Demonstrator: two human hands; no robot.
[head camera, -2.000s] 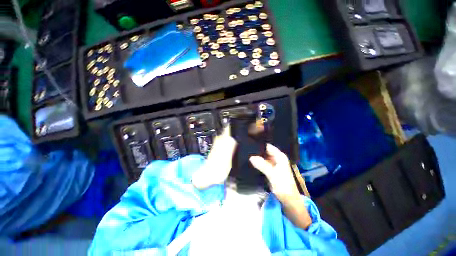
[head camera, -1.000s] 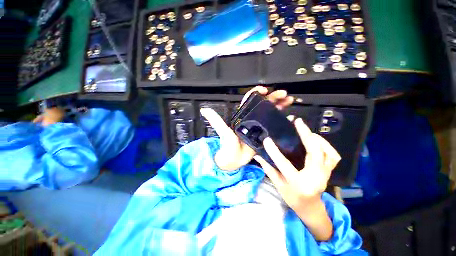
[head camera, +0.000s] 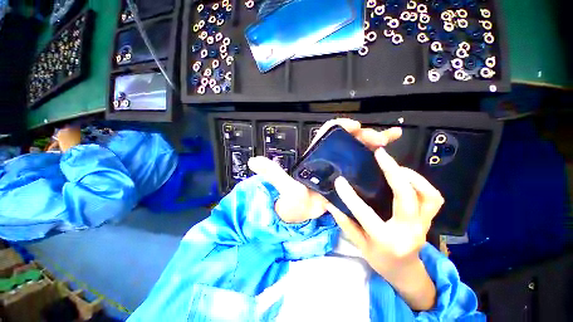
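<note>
A dark glossy phone unit (head camera: 361, 170) is held tilted above the work tray (head camera: 411, 119), its camera area toward the lower left. My left hand (head camera: 308, 188) holds it from beneath and behind, with fingertips showing past its top edge. My right hand (head camera: 399, 214) grips it from the right, one finger resting near the camera area. Open phones with batteries (head camera: 240, 151) lie in the left slots. A plain dark phone (head camera: 462, 170) with a ringed camera piece lies in the right slot. The middle slots are partly hidden by my hands.
Beyond is the parts tray (head camera: 314, 82) with many gold-ringed camera lens covers (head camera: 449, 38) and shiny blue sheets (head camera: 308, 28). Another tray of phones (head camera: 141, 53) stands at the left. A neighbour's blue sleeve (head camera: 94, 182) is at the left. A black tray (head camera: 534, 295) is low right.
The phone has been lifted out of the work tray and is now held tilted in both hands. Over the last second it turned slightly, and the view shifted so the trays appear further right.
</note>
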